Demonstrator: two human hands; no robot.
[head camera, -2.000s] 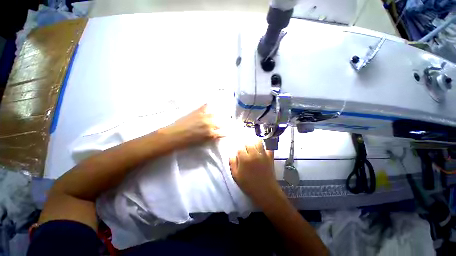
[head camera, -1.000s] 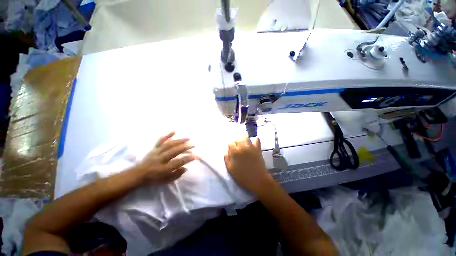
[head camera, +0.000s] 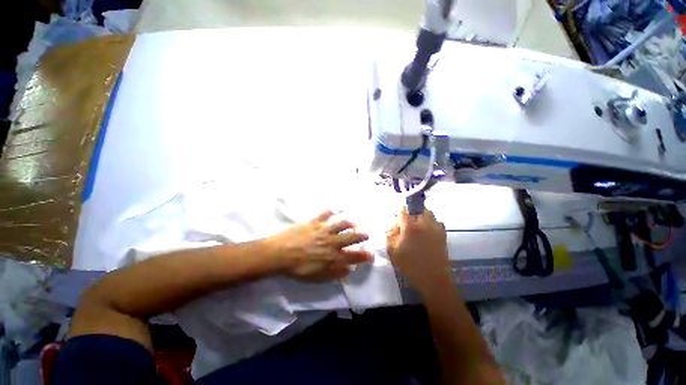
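A white cloth (head camera: 248, 301) lies bunched left of the needle, its front part hanging over the table's front edge. My left hand (head camera: 323, 248) lies flat on the cloth with its fingers apart. My right hand (head camera: 417, 241) is bent at the cloth's right edge, just in front of the presser foot (head camera: 415, 203); its fingertips are in glare, and its grip on the cloth is hard to make out. The white sewing machine head (head camera: 481, 113) with a blue stripe stands at right. The needle is lost in the glare.
Black-handled scissors (head camera: 532, 248) lie under the machine arm, beside a yellow piece (head camera: 562, 258). A measuring strip (head camera: 489, 275) runs along the front edge. A brown taped board (head camera: 56, 143) is at left. White cloth is heaped (head camera: 564, 338) low at right. A grey-black lamp arm (head camera: 427, 53) rises above the head.
Since one second ago, the view has shifted, with the machine now further right. My left hand has come closer to my right hand over the cloth. My right hand stays by the presser foot.
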